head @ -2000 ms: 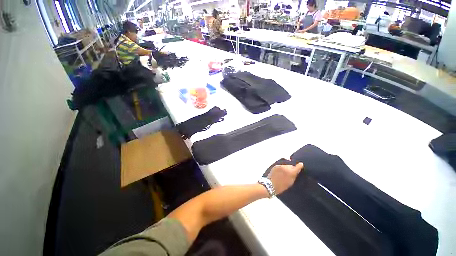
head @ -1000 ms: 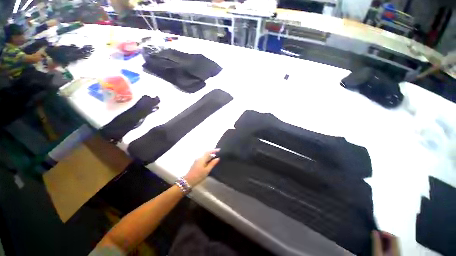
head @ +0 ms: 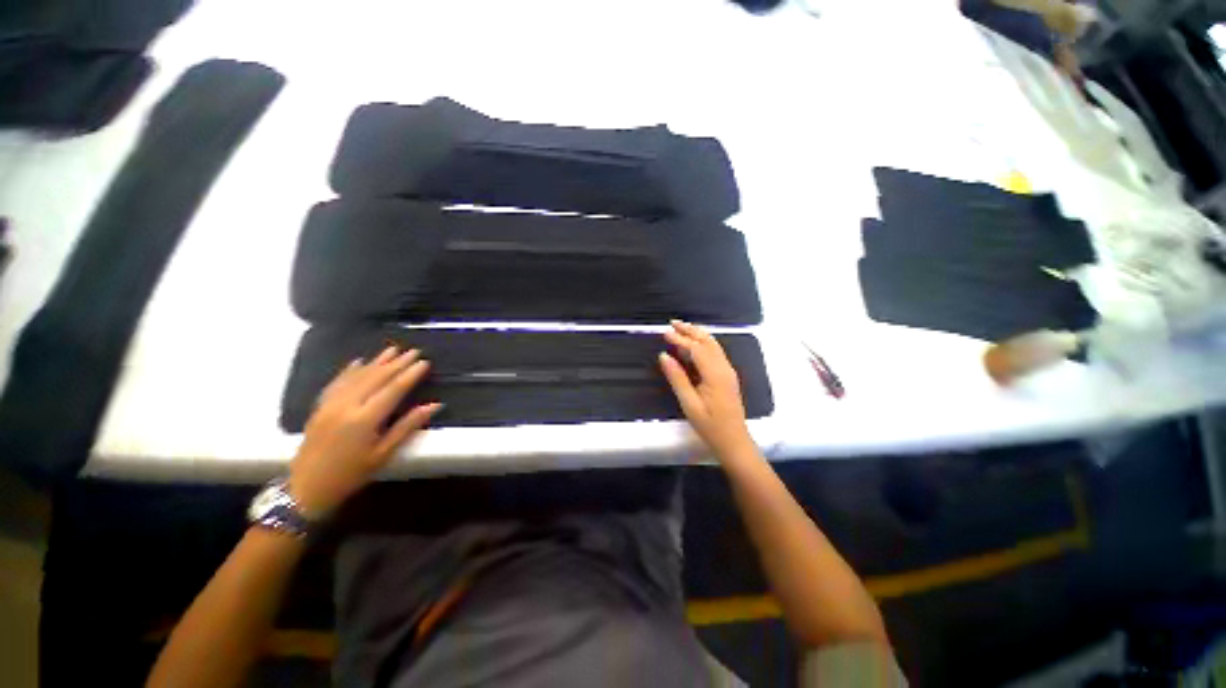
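Note:
Three long black panels with rounded ends lie in parallel rows on the white table. The nearest panel (head: 538, 398) has a thin light line along its middle. The middle panel (head: 538, 276) and the far panel (head: 538, 168) lie just behind it, with white table showing between the rows. My left hand (head: 360, 410) rests flat on the left part of the nearest panel, fingers spread. My right hand (head: 706, 383) rests on its right part, fingers apart. Neither hand grips anything.
Small dark snips (head: 826, 371) lie right of the panels. Stacked short black panels (head: 975, 255) lie farther right, with a glue bottle (head: 1033, 355) by their near edge. A long shaped panel (head: 141, 229) lies slantwise at left. The white table's (head: 565, 448) front edge runs before me.
The view has turned right and down. The black panels, bunched and overlapping before, now lie in separate straight rows. My left hand has left the panel's edge, and both hands now rest on the nearest panel.

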